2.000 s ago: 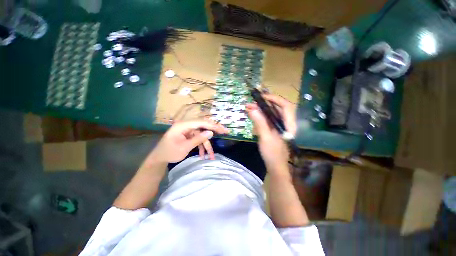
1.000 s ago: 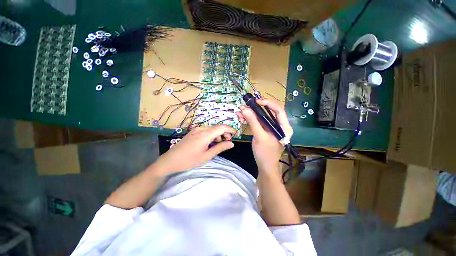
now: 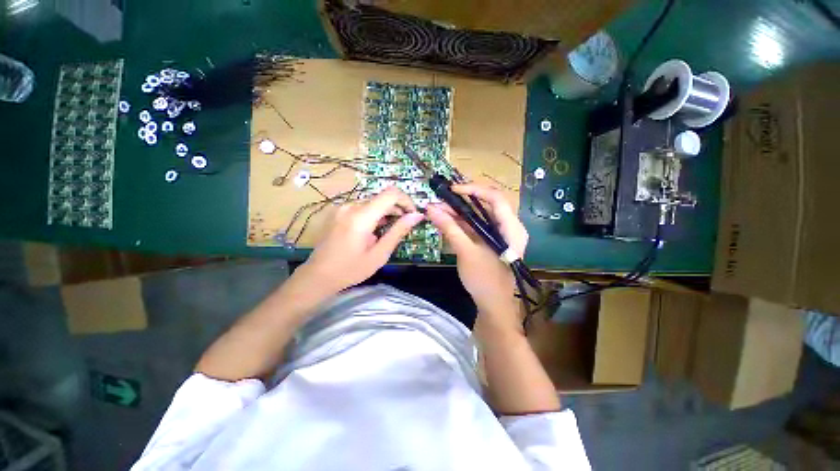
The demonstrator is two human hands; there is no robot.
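A green circuit board panel (image 3: 406, 120) lies on a tan cardboard sheet (image 3: 318, 92). My right hand (image 3: 484, 230) is closed around the black soldering iron (image 3: 470, 217), its tip pointing up and left over the panel. My left hand (image 3: 362, 235) is over the panel's lower part, thumb and forefinger pinched near my right fingertips. Whether it pinches a thin wire is too small to tell. Dark lead wires (image 3: 322, 163) with white discs (image 3: 267, 146) run off the panel's left side. More white discs (image 3: 171, 109) with dark wires are piled left of the cardboard.
A second panel (image 3: 85, 144) lies far left. An open carton (image 3: 442, 41) stands behind the cardboard. At right are a clear container (image 3: 588, 64), a solder spool (image 3: 686, 94), the dark soldering station (image 3: 619, 175) and a large carton (image 3: 783, 189). The iron's cable (image 3: 599, 287) loops along the bench's front edge.
My left hand has moved up and forward onto the panel, its fingertips now meeting my right fingertips. The iron has shifted slightly left. The whole view has also shifted a little.
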